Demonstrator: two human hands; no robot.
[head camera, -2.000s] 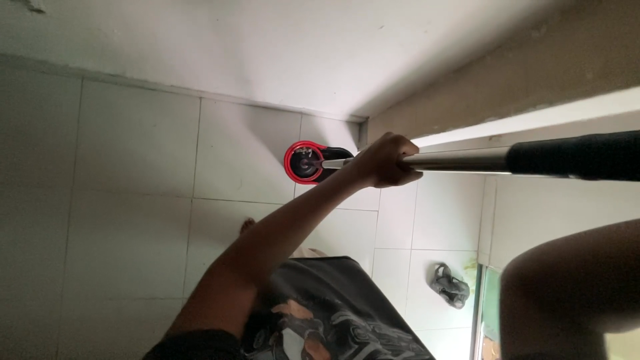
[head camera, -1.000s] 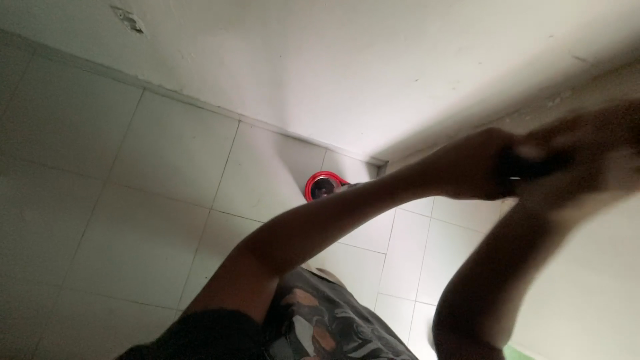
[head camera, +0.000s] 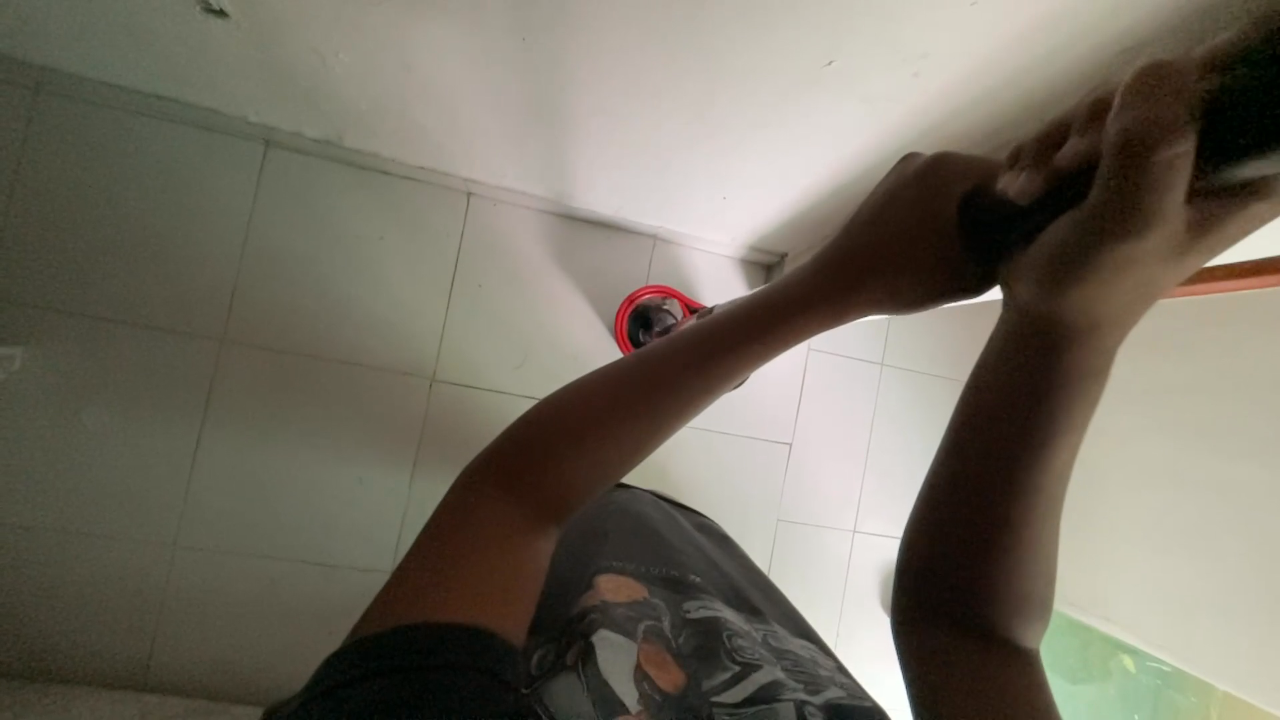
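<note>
My left hand (head camera: 920, 235) is closed around the dark grip of a pole (head camera: 1030, 215) at the upper right. Right against it, my right hand (head camera: 1130, 205) wraps the same grip, its fingers partly blurred. A broad black part of the pole (head camera: 1245, 105) runs past the right hand toward the frame's corner. On the floor near the wall's foot lies a round, red-rimmed fitting (head camera: 652, 315) with a dark middle. My left forearm covers part of this fitting and most of the shaft.
Pale tiles (head camera: 330, 250) cover the floor. A white wall (head camera: 600, 100) with small chips meets them along a skirting edge and forms a corner near the red-rimmed fitting. At the lower right is a green surface (head camera: 1130, 660), beside a pale panel (head camera: 1180, 450).
My left hand has moved from the pole's metal shaft up to its dark grip, at the right. My right hand, out of view two seconds ago, is now on the grip too.
</note>
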